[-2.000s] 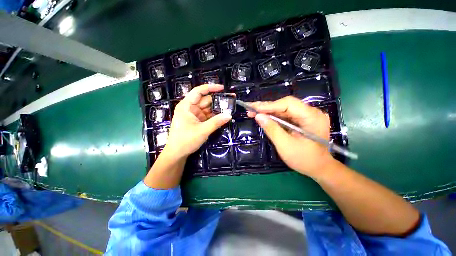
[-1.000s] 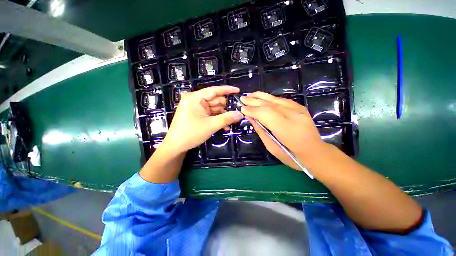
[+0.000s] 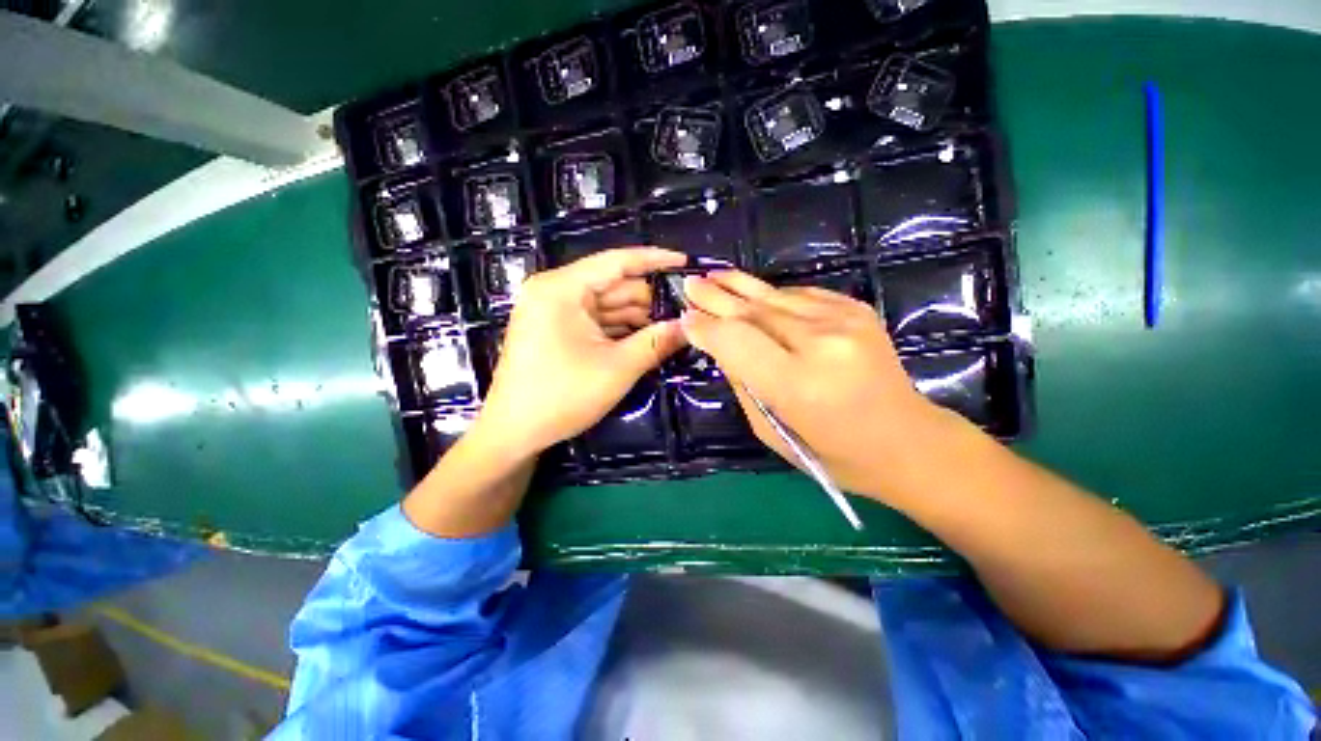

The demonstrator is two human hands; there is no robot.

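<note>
My left hand [image 3: 572,355] holds a small black electronic unit [image 3: 668,295] between thumb and index finger, above the black blister tray [image 3: 806,222]. Most of the unit is hidden behind the fingers. My right hand [image 3: 811,362] grips a slim silver tool [image 3: 806,460]; its lower end points down toward me and its upper end lies at the unit, mostly covered by the fingers. The two hands' fingertips meet around the unit. Black units with pale markings sit in the tray's back rows and left columns.
A blue stick [image 3: 1153,206] lies on the green bench [image 3: 1094,391] right of the tray. A grey post [image 3: 189,104] crosses the upper left. A black device [image 3: 51,379] and a small white item [image 3: 91,460] are at the far left. Cardboard boxes [image 3: 73,669] stand on the floor, lower left.
The right hand has closed in on the unit, and the tool has swung from pointing right to pointing steeply down toward me. The unit is now more covered. The camera view has shifted a little.
</note>
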